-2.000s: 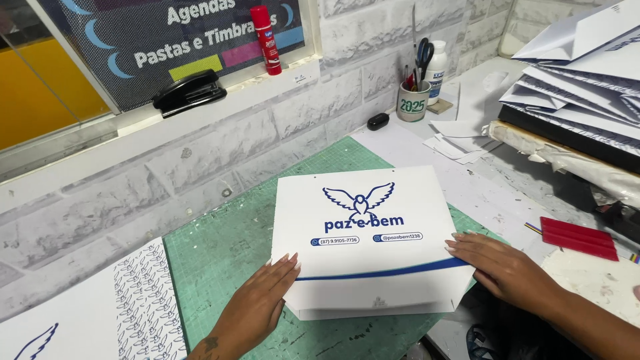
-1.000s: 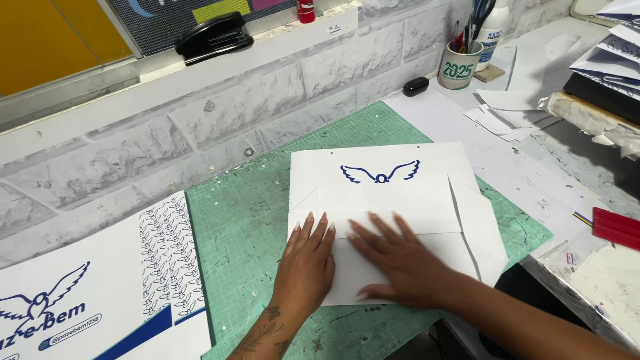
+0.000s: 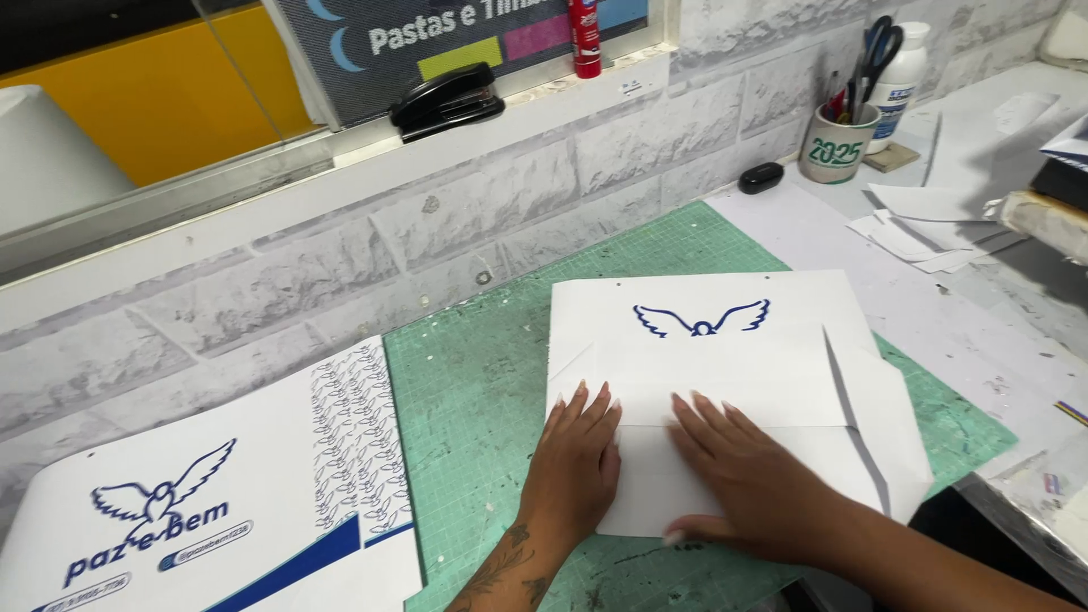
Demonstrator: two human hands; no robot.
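Observation:
A folded white paper bag (image 3: 722, 374) with a blue winged emblem lies on a green cutting mat (image 3: 476, 408). Its lower part is folded up over the front, covering part of the print, and a flap stands slightly raised at its right side. My left hand (image 3: 574, 467) rests flat on the bag's lower left, fingers slightly apart. My right hand (image 3: 739, 476) presses on the folded part right of it, a little blurred, fingers spread. Neither hand grips anything. Printed white paper sheets (image 3: 280, 476) with a bird emblem and a blue band lie at the left.
A cup (image 3: 837, 149) with scissors and pens stands by the wall beside a white bottle (image 3: 897, 85). A small black object (image 3: 761, 178), paper scraps (image 3: 926, 229) and a stack edge (image 3: 1045, 221) are at the right. A black stapler (image 3: 449, 100) and a red glue stick (image 3: 585, 38) are on the ledge.
Two seconds ago the bag showed its full print, with my hands at its side edges. Its lower part is now folded over, and both hands have moved inward onto it. The view has shifted left.

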